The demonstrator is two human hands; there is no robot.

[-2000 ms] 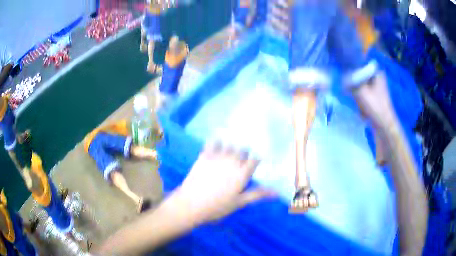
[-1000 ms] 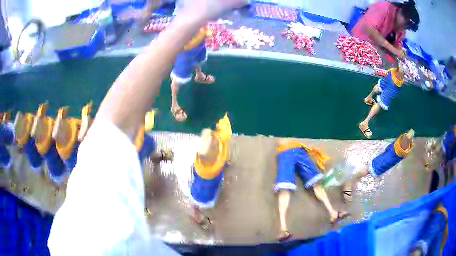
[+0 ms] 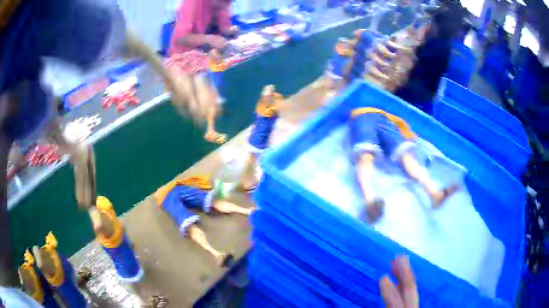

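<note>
A blurred figure leg part [image 3: 63, 42], blue shorts with white cuffs and tan legs, hangs close to the camera at the upper left. Whatever holds it is hidden or cut off; my left hand is not visible. My right hand [image 3: 400, 286] is cut off by the bottom edge, its blurred fingers apart and empty at the near wall of the blue tray [image 3: 343, 210]. Another leg part [image 3: 376, 135] lies in this tray on a white liner [image 3: 415, 219], orange sash towards the far corner, feet towards the near side.
The tray tops a stack beside the tan bench [image 3: 153, 261]. One leg part [image 3: 186, 204] lies there; others [image 3: 117, 246] stand upright. Beyond is a green conveyor [image 3: 138, 162] and a person in a pink top [image 3: 195, 27]. More blue trays [image 3: 481, 123] stand right.
The view has swung right, bringing the tray into full view. The raised arm is no longer visible. A leg part now hangs close at the left, and fingers show at the bottom.
</note>
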